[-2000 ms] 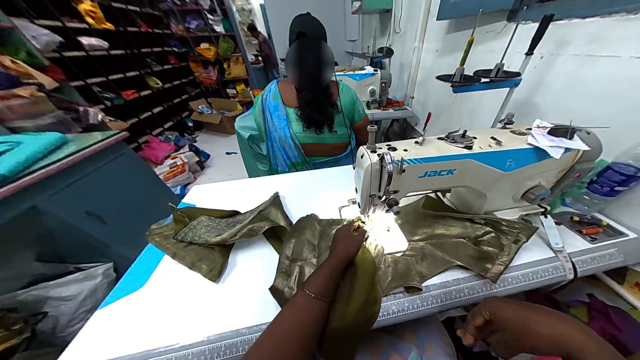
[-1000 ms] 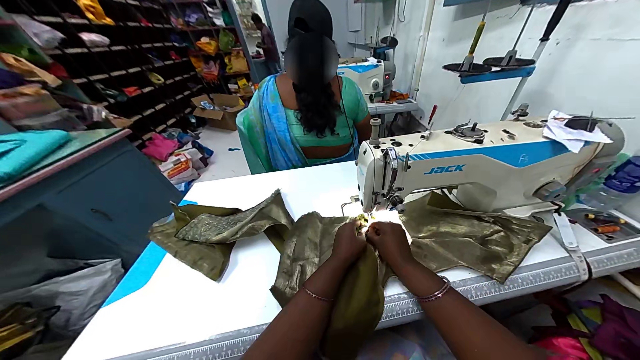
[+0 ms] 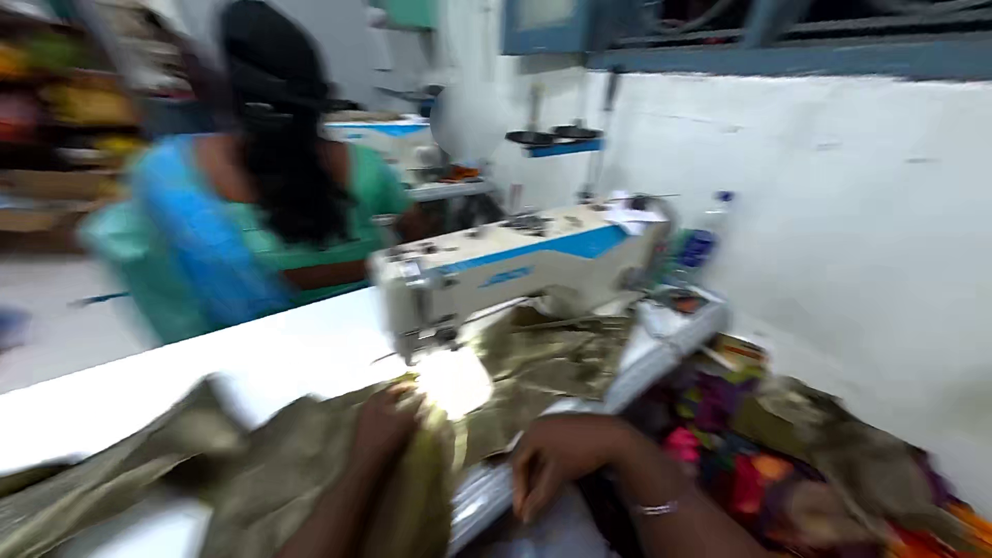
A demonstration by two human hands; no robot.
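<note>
A white and blue Jack sewing machine (image 3: 527, 271) stands on the white table, its lamp glaring by the needle area. Olive shiny fabric (image 3: 287, 449) runs across the table, under the machine head and beneath its arm. My left hand (image 3: 387, 422) rests on the fabric just left of the lit area, fingertips at a seam edge; blur hides whether it pinches the cloth. My right hand (image 3: 562, 457), with a bracelet at the wrist, hangs over the table's front edge, fingers bent down and apart, with nothing seen in it.
A co-worker (image 3: 271, 178) sits ahead with their back to me, near another sewing machine (image 3: 387, 143). Colourful cloth pieces (image 3: 744, 473) lie heaped at the right, below the table's measuring-tape edge (image 3: 666, 353). A plastic bottle (image 3: 697, 248) stands behind the machine's right end, by the wall.
My right hand has left the needle area, where it was beside my left one, and is now over the table's front edge. The view has swung strongly to the right.
</note>
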